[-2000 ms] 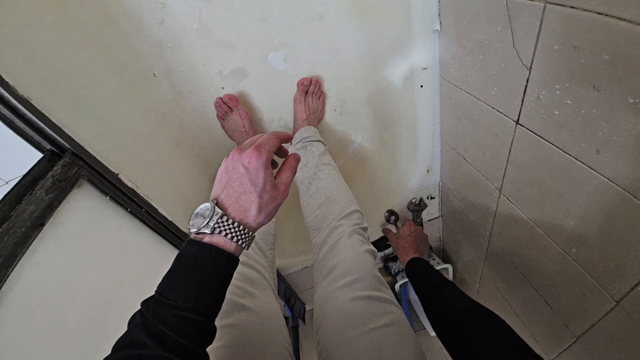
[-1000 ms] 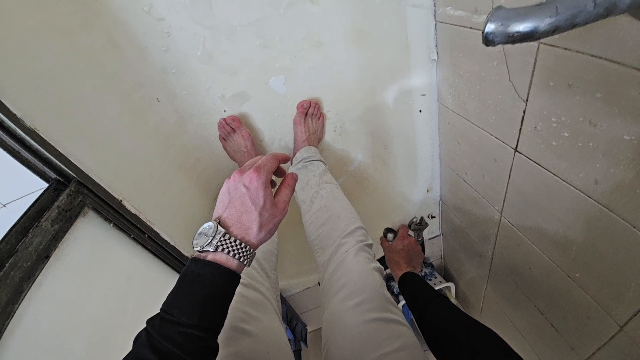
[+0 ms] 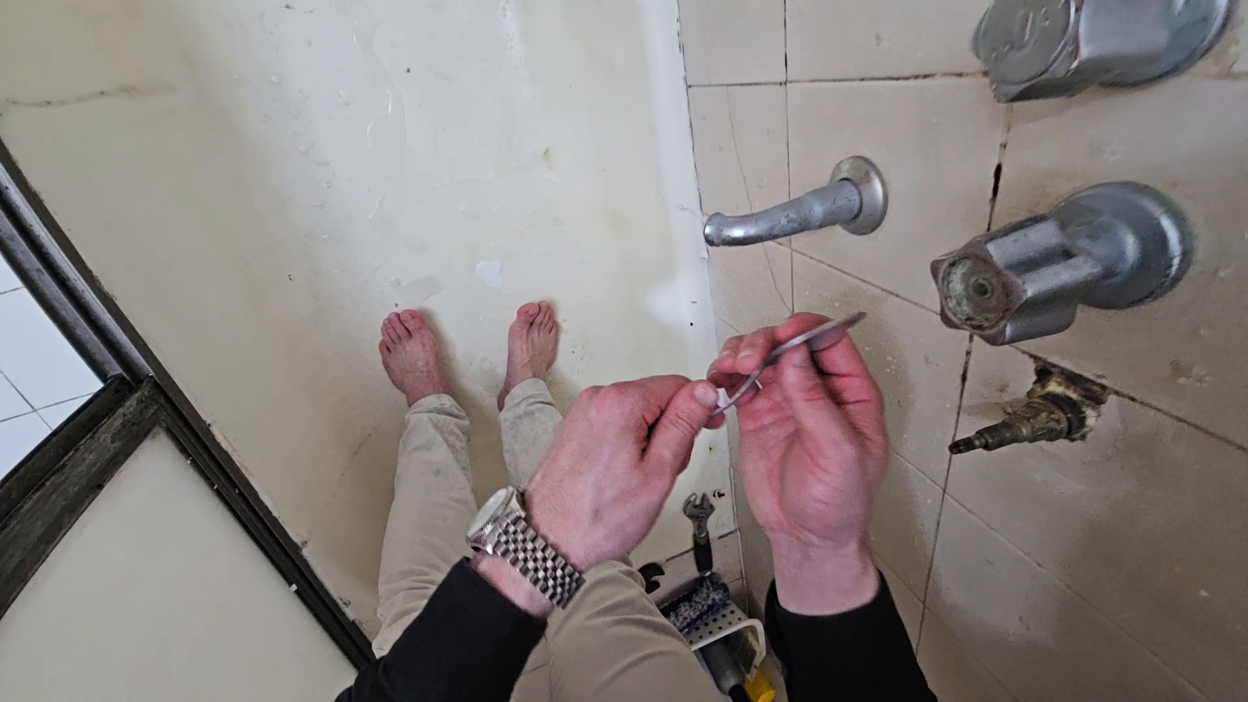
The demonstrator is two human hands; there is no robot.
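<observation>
Both my hands hold a thin, narrow grey strip point(image 3: 805, 337), its material unclear, in front of the tiled wall. My left hand point(image 3: 619, 463), with a metal watch point(image 3: 526, 546) on the wrist, pinches its lower end between thumb and finger, beside a small white bit. My right hand point(image 3: 809, 439), palm up, grips it higher, and the tip sticks out past the fingers. To the right, a bare valve stem point(image 3: 1024, 419) juts from a broken hole in the tile. Above it is a metal tap valve point(image 3: 1024, 263) whose end shows greenish deposits.
A spout point(image 3: 790, 214) and another tap handle point(image 3: 1033, 44) project from the wall. An adjustable wrench point(image 3: 700, 531) stands near a white perforated basket point(image 3: 726, 624) holding a brush and tools. My bare feet point(image 3: 414, 356) are on the pale tub floor. A dark sliding-door frame point(image 3: 175, 409) runs along the left.
My right hand has come up from the tools by the basket to meet my left hand, and a thin strip is now between them. The view has shifted toward the wall fittings.
</observation>
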